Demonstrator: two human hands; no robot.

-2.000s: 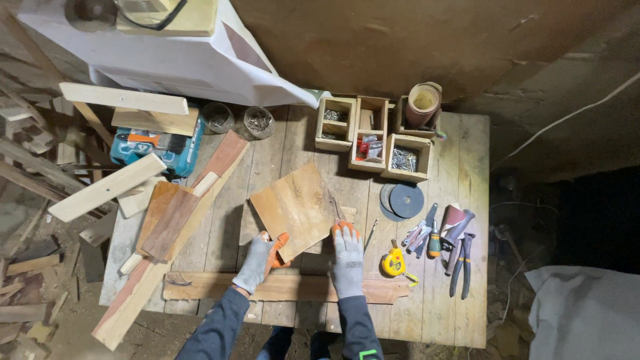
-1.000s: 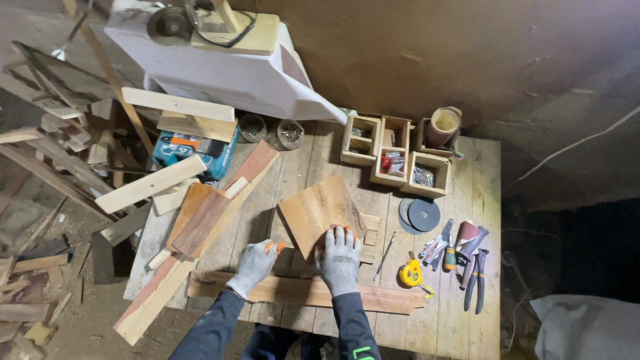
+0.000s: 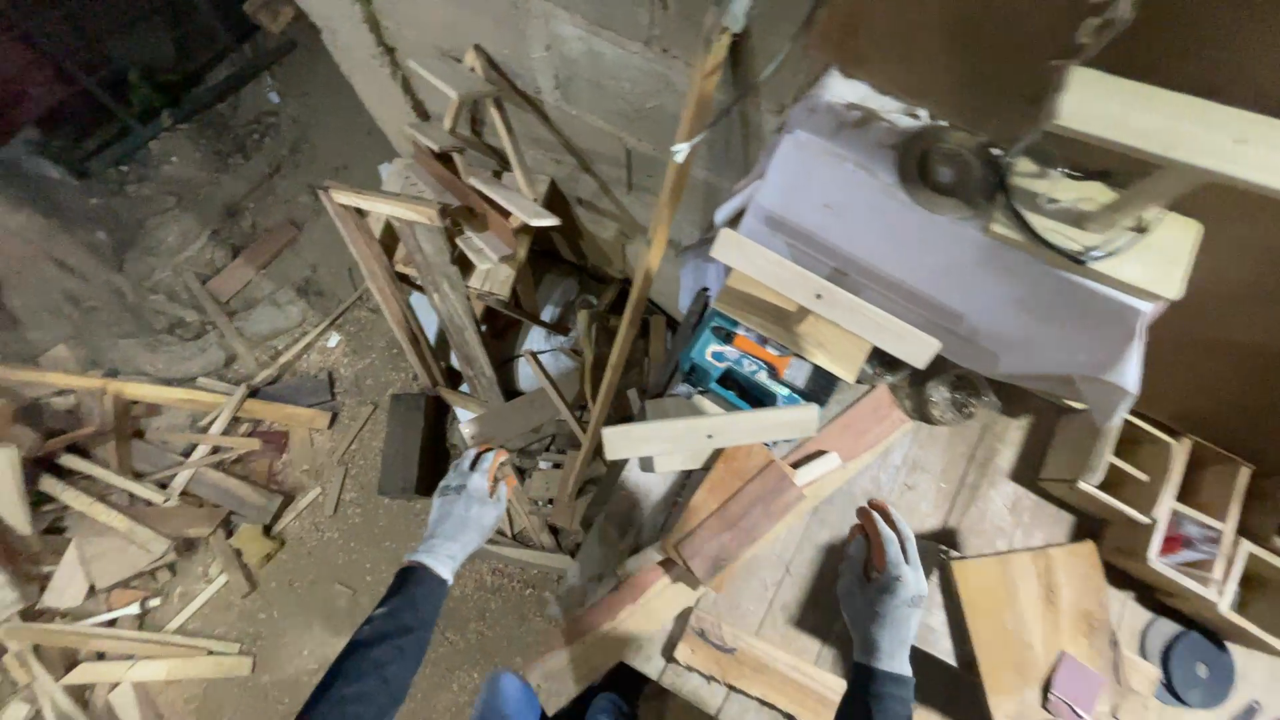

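Note:
My left hand (image 3: 466,512), in a grey and orange work glove, is stretched over the scrap wood left of the workbench. Its fingers are bent near a wood offcut (image 3: 525,415); whether they touch it cannot be told. My right hand (image 3: 882,590), gloved alike, is above the bench planks with its fingers slightly curled, nothing seen in it. To its right lies a square wooden board (image 3: 1035,625) with a small pinkish block (image 3: 1074,686) on it. Between my hands, reddish and pale boards (image 3: 735,520) lie crossed on the bench. A rough-edged wooden strip (image 3: 755,665) lies near the bench's front.
Offcuts (image 3: 120,500) litter the floor at left. An upright wooden pole (image 3: 650,240) stands beside the scrap pile. A teal power-tool case (image 3: 745,365) with boards over it, glass jars (image 3: 950,395), wooden compartment boxes (image 3: 1190,510) and dark discs (image 3: 1195,665) are on the bench.
The view has swung left. My left hand has left the square board's side and reached out past the bench's left side. My right hand has come off that board, where it rested before.

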